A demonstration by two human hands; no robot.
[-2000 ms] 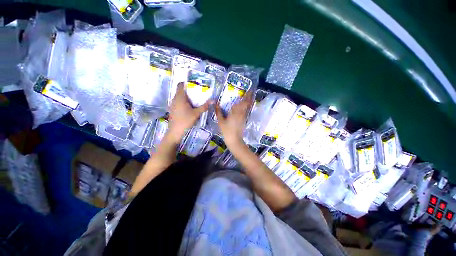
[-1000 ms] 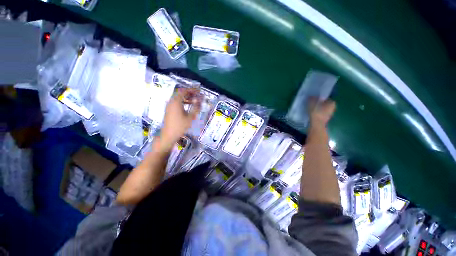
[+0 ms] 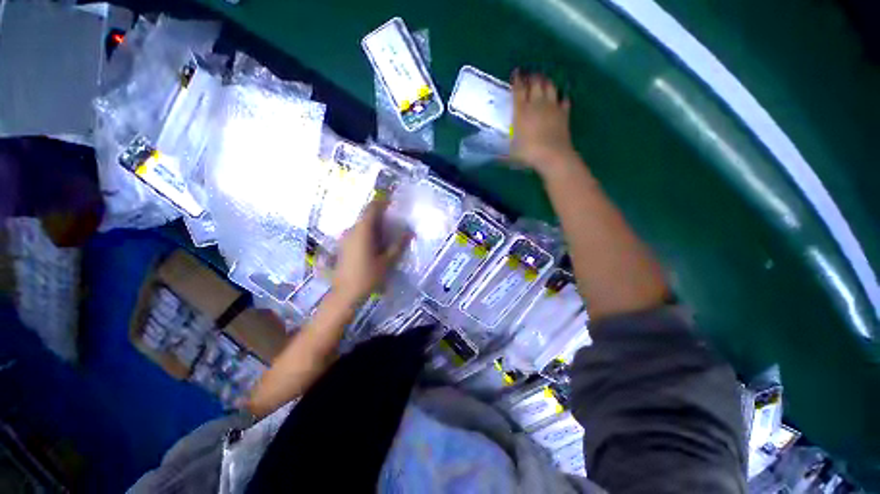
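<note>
My right hand (image 3: 540, 118) lies over one end of a white power bank unit (image 3: 481, 97) on the green conveyor belt, fingers apart. My left hand (image 3: 369, 253) is over the bench row, at a clear bubble bag (image 3: 425, 214); blur and glare hide whether its fingers grip it. Two units, one at the centre (image 3: 464, 259) and one beside it (image 3: 508, 282), lie side by side just right of the bag. Another unit (image 3: 401, 73) lies on the belt to the left of my right hand, partly over a clear bag.
Glaring bubble bags (image 3: 262, 164) are piled at the left of the bench, with a tilted unit (image 3: 161, 176) on them. Bagged units (image 3: 545, 403) continue right, partly behind my right sleeve. An open carton (image 3: 198, 323) packed with units stands on the blue floor. A white rail (image 3: 733, 106) curves along the belt.
My right hand has moved left along the belt from a clear bag to the unit. That bag no longer shows on the belt. A bubble bag now shows near my left hand. The view has shifted.
</note>
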